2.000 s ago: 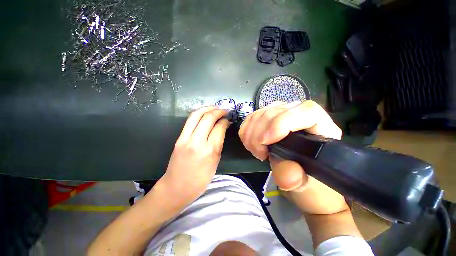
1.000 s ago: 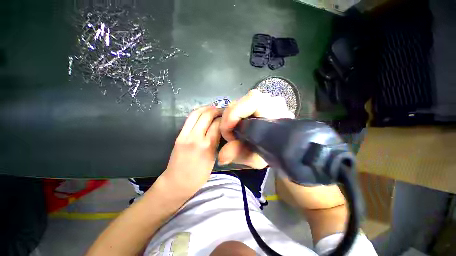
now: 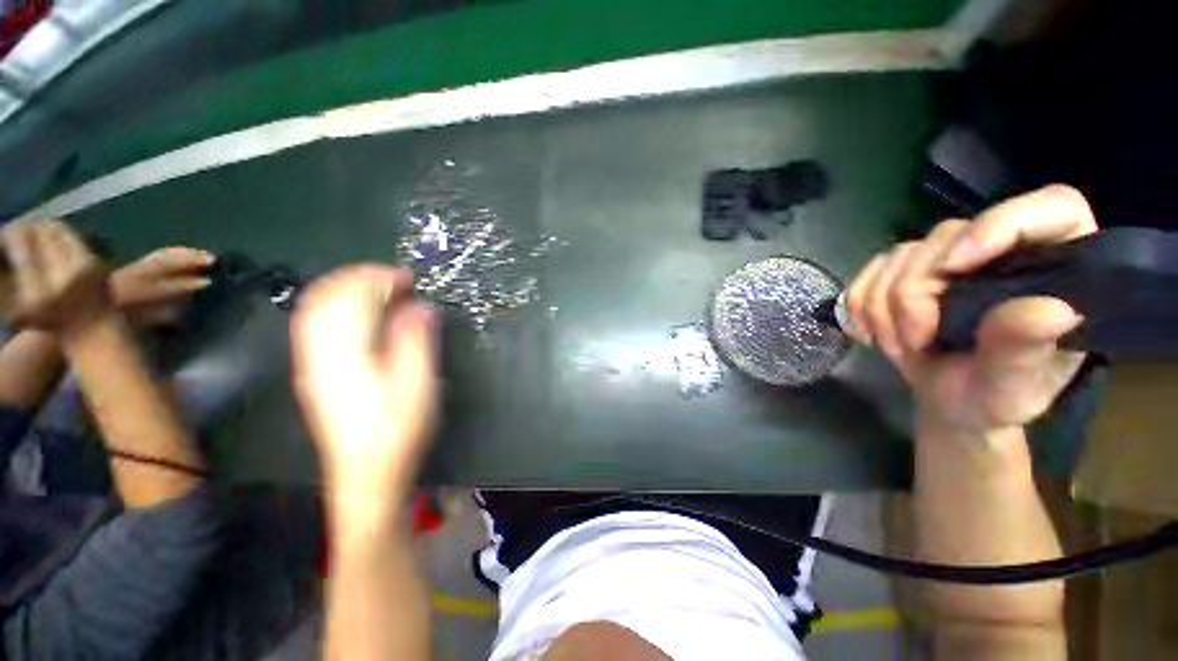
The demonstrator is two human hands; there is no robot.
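My right hand [image 3: 969, 304] holds the dark electric screwdriver [image 3: 1098, 291], its tip pointing left at the right side of the round screw dish [image 3: 780, 320]. The dish is full of silvery grains. My left hand [image 3: 368, 368] is blurred, raised over the bench left of the heap of shiny metal slivers [image 3: 465, 265]; whether it holds anything cannot be told. A bright, bluish-white plastic housing [image 3: 698, 359] lies at the dish's left edge. Black parts [image 3: 762, 198] lie behind the dish.
A neighbouring worker's hands [image 3: 103, 278] are at the far left, near small dark pieces [image 3: 265, 282]. A pale edge strip [image 3: 543, 93] and green strip [image 3: 517, 52] run behind. The screwdriver cable [image 3: 904, 566] crosses at the lap. Brown cardboard [image 3: 1124, 439] is at right.
My hands have moved apart: the left far to the left, the right with the screwdriver to the right, its tip now at the dish. The view has shifted, showing the neighbouring worker and back strip.
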